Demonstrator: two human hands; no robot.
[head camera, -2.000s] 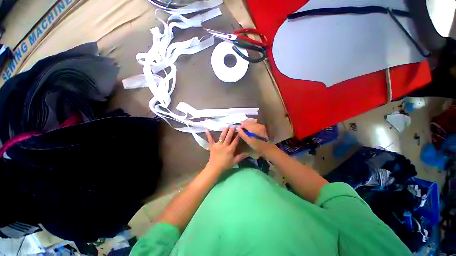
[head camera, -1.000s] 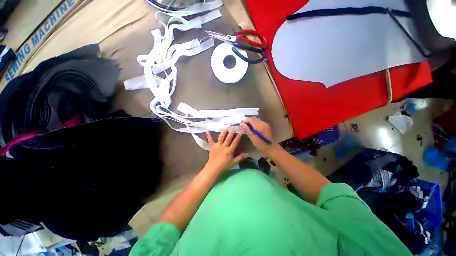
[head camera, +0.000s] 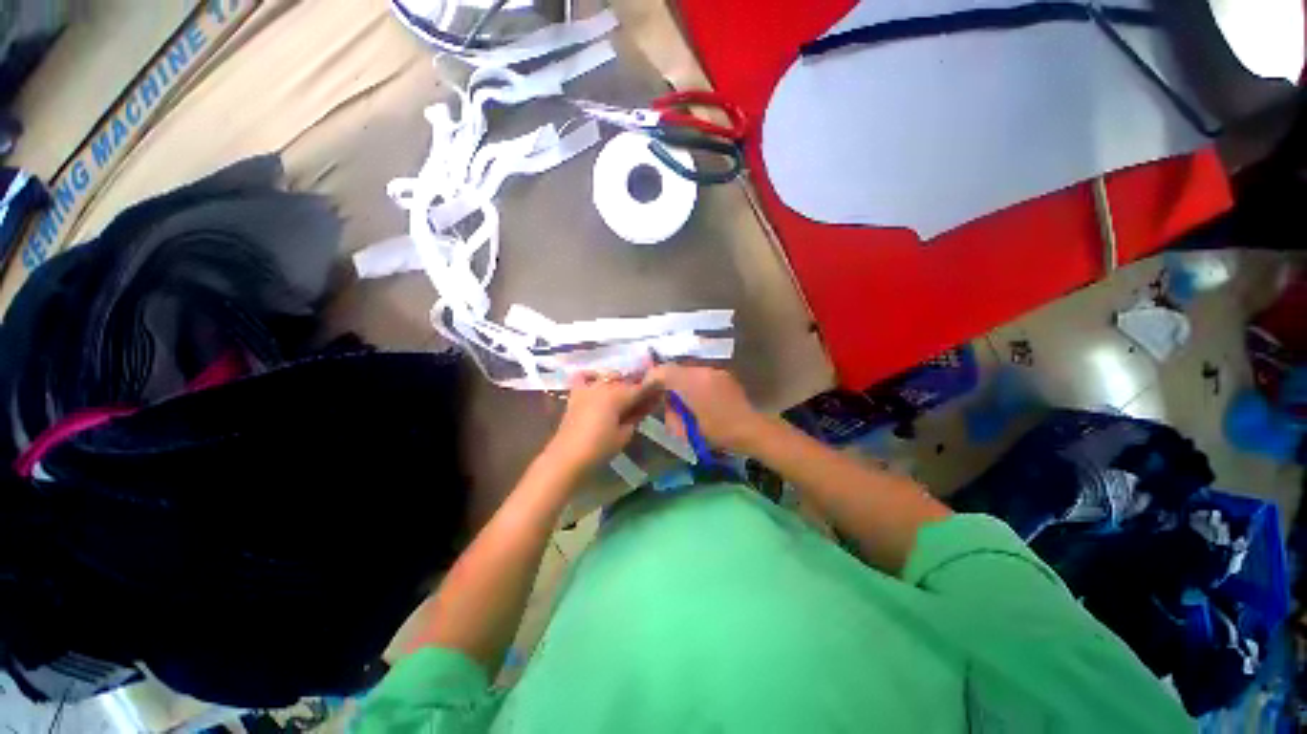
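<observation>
White tape strips (head camera: 466, 273) lie in a tangle on the brown table, with several flat lengths just beyond my hands. My left hand (head camera: 602, 416) has its fingers closed at the near edge of these strips. My right hand (head camera: 705, 402) is beside it, fingertips almost touching the left, and holds a blue pen (head camera: 688, 427) that points down towards me. Loose white strip ends show below and between my hands. What exactly the left fingertips pinch is too small to see clearly, but it looks like a white strip.
A tape roll (head camera: 645, 188) and scissors (head camera: 695, 129) lie beyond my hands. Black cloth pieces (head camera: 258, 516) with a pink tie (head camera: 72, 435) lie at left. A grey panel (head camera: 975, 129) is on red cloth (head camera: 917, 301) at right. A blue crate (head camera: 1264, 552) stands on the floor at lower right.
My left hand was spread flat on the strips; its fingers are now drawn together. My right hand has moved left and nearer to it. White strip ends now show below the hands.
</observation>
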